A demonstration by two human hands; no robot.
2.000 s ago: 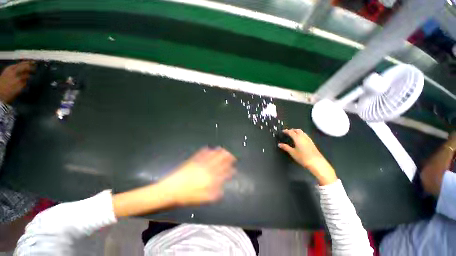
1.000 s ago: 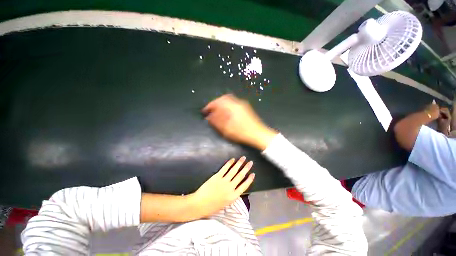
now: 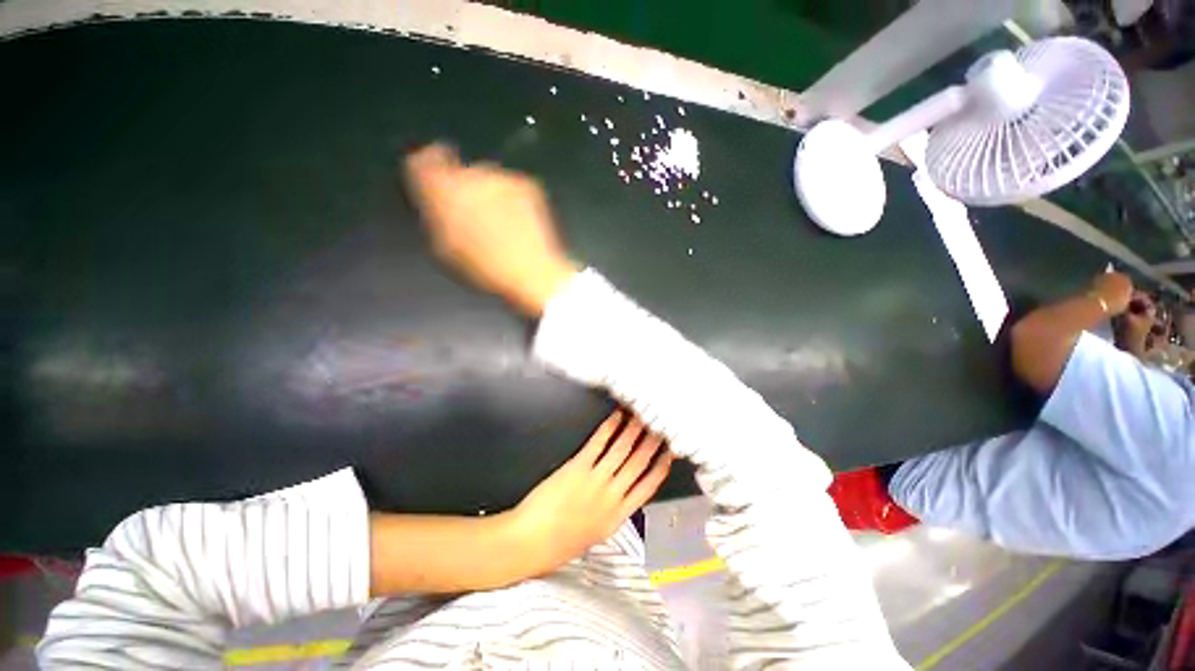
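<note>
The dark green-black bench top (image 3: 262, 236) lies in front of me. Small white pieces (image 3: 678, 155) sit in a heap near its far edge, with loose specks scattered around and mostly left of it. My right hand (image 3: 488, 226) is blurred over the bench, left of the heap, its arm stretched across in front of me; whether its fingertips hold anything cannot be told. My left hand (image 3: 592, 493) rests palm down at the bench's near edge, fingers a little spread, with nothing visible in it; my right sleeve passes close to its fingertips.
A white desk fan (image 3: 1009, 121) with a round base stands at the right by a white frame post (image 3: 904, 59). A long white strip (image 3: 966, 256) lies beside it. A neighbour's arm in a light blue sleeve (image 3: 1114, 426) is at the far right. A white edge (image 3: 590, 53) borders the bench.
My right hand has moved from beside the white pieces to the left and away from me. My left hand has come back to the near edge and stays there. The view has tilted down and shifted.
</note>
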